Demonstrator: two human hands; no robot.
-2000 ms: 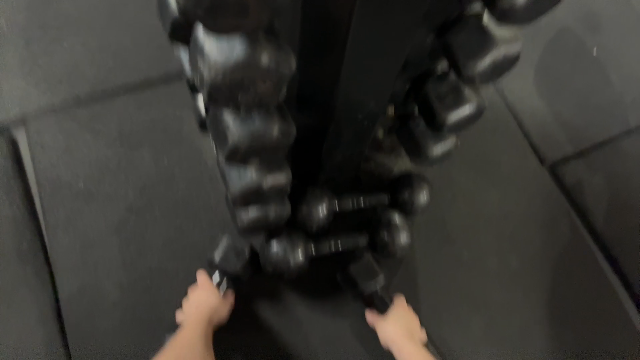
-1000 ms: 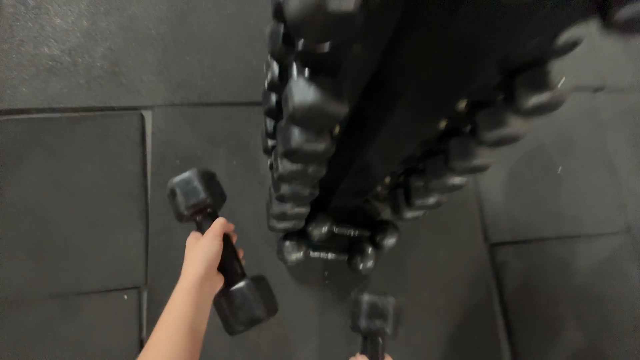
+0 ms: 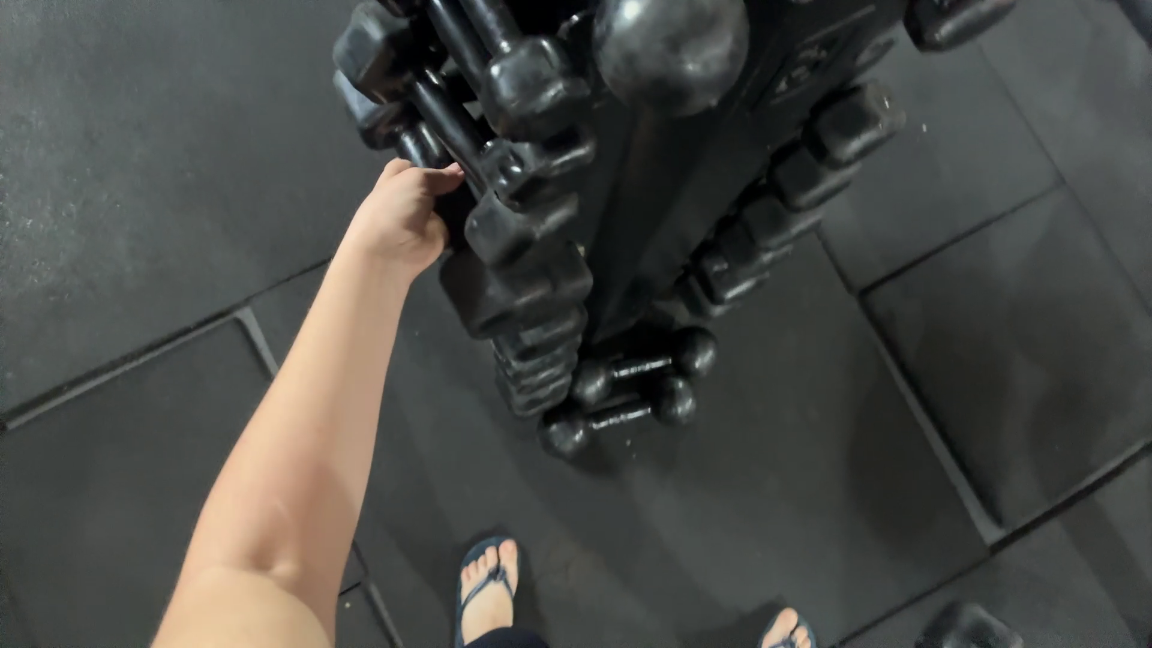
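My left hand (image 3: 407,216) is at the left side of a black dumbbell rack (image 3: 630,207), its fingers closed around the handle of a black hex dumbbell (image 3: 364,112). The palm and the neighbouring dumbbells hide part of that handle. Right above and beside it lies another hex dumbbell (image 3: 450,126) on the rack. My right hand is out of view. At the bottom right edge shows the blurred head of a black dumbbell (image 3: 967,627); whether a hand holds it cannot be seen.
More hex dumbbells (image 3: 774,216) line the rack's right side. Two round-headed dumbbells (image 3: 621,414) are low at its near end. A large black ball-shaped end (image 3: 670,49) is at the top. My feet in flip-flops (image 3: 488,585) stand on dark rubber floor tiles (image 3: 1017,360).
My left hand, which held a hex dumbbell beside the rack a second ago, is now up against the rack's left side. The right hand has left the view.
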